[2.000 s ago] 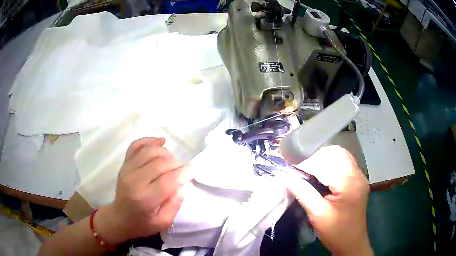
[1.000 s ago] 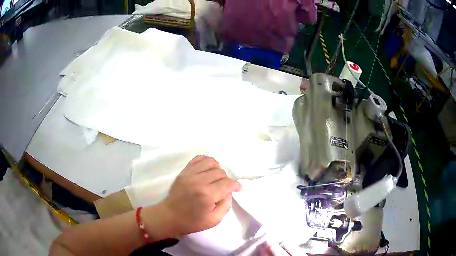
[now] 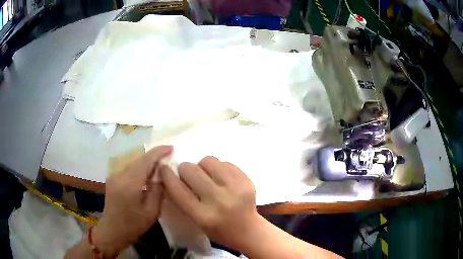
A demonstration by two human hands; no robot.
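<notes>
My left hand [image 3: 129, 195], with a red bracelet at the wrist, and my right hand [image 3: 216, 195] are close together at the table's front edge. Their fingers pinch a small white cloth piece [image 3: 185, 230] that hangs down between them. The pinched edge is mostly hidden by the fingers. Large white cloth panels [image 3: 152, 76] lie spread over the table behind the hands. The olive-grey sewing machine [image 3: 348, 76] stands at the right, with its lit presser foot area [image 3: 363, 158] and silver cloth plate [image 3: 331, 164] away from both hands.
A white lamp [image 3: 410, 126] hangs beside the needle area. The pale table has a brown front edge [image 3: 304, 207]. A tan card piece [image 3: 124, 162] lies by my left hand. White cloth [image 3: 43, 227] and a yellow frame [image 3: 61, 203] are at lower left. A thread cone [image 3: 356, 21] stands behind the machine.
My right hand has moved from the machine's needle area across to my left hand. The cloth is away from the presser foot, which is now uncovered. The view has turned left.
</notes>
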